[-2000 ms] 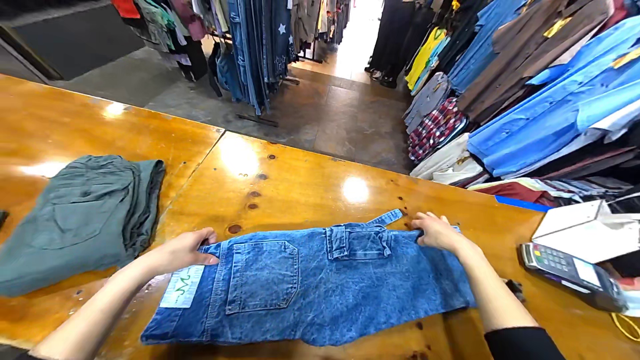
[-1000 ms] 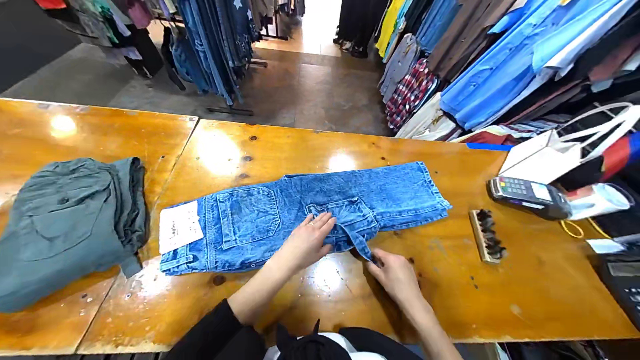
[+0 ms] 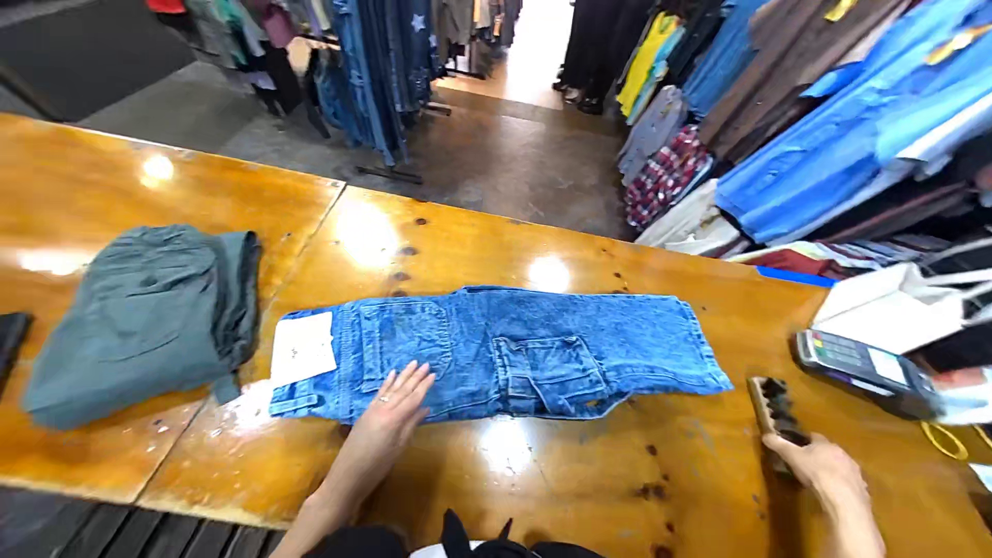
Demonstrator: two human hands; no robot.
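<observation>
A pair of blue denim jeans [image 3: 496, 353], folded lengthwise, lies across the wooden counter [image 3: 434, 480], with a white tag [image 3: 304, 349] at its waistband end. My left hand [image 3: 397, 399] rests flat on the jeans beside the back pocket, fingers extended. Over to the right, my right hand [image 3: 825, 465] grips the near end of a small wooden brush-like block [image 3: 775, 407] with dark tufts or pieces on top. Folded grey-green trousers [image 3: 147, 318] lie on the left of the counter.
A card payment terminal [image 3: 868, 370] and a white paper bag [image 3: 891, 306] stand at the right, with a yellow coiled band [image 3: 945, 440] nearby. A dark object [image 3: 11, 341] lies at the left edge. Beyond the counter are racks of hanging clothes [image 3: 860, 139].
My left hand has moved left along the jeans and lies flat. My right hand has left the jeans' strap and taken hold of the wooden block at the right.
</observation>
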